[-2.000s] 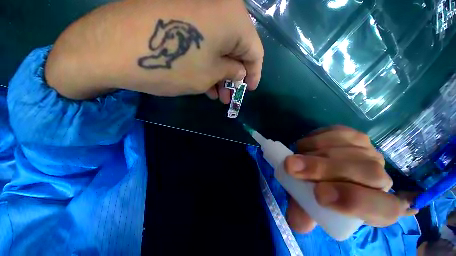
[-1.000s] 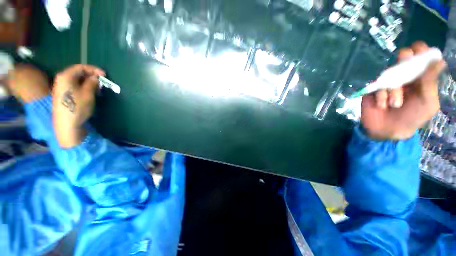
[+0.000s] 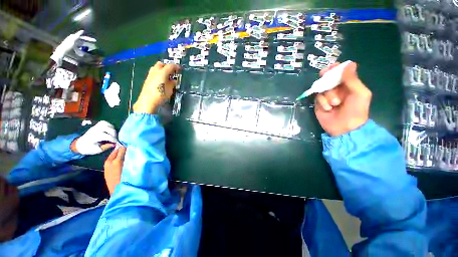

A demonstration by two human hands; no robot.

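My right hand [image 3: 346, 103] holds the white squeeze bottle [image 3: 329, 79], its green needle tip pointing left over the right end of the blister tray. My left hand [image 3: 154, 90] is at the left side of the clear blister tray [image 3: 243, 129], fingertips down at a left pocket. A small whitish module shows at the fingertips; whether it is gripped or lies in the tray cannot be told. Small white and green modules [image 3: 255, 56] fill the tray's two back rows. More modules [image 3: 177, 103] lie in the left column. The front pockets show glare and bare green bench.
A second filled blister tray [image 3: 422, 75] stands at the right. At the left, a neighbouring worker's white-gloved hand [image 3: 98, 138] is close to my left sleeve. Beyond it are an orange-red box [image 3: 79, 98], a crumpled white lump [image 3: 112, 94] and a small blue object [image 3: 106, 82].
The view has swung up and shows the whole tray. My left hand has moved from the tray's left onto its left pockets. My right hand still holds the bottle.
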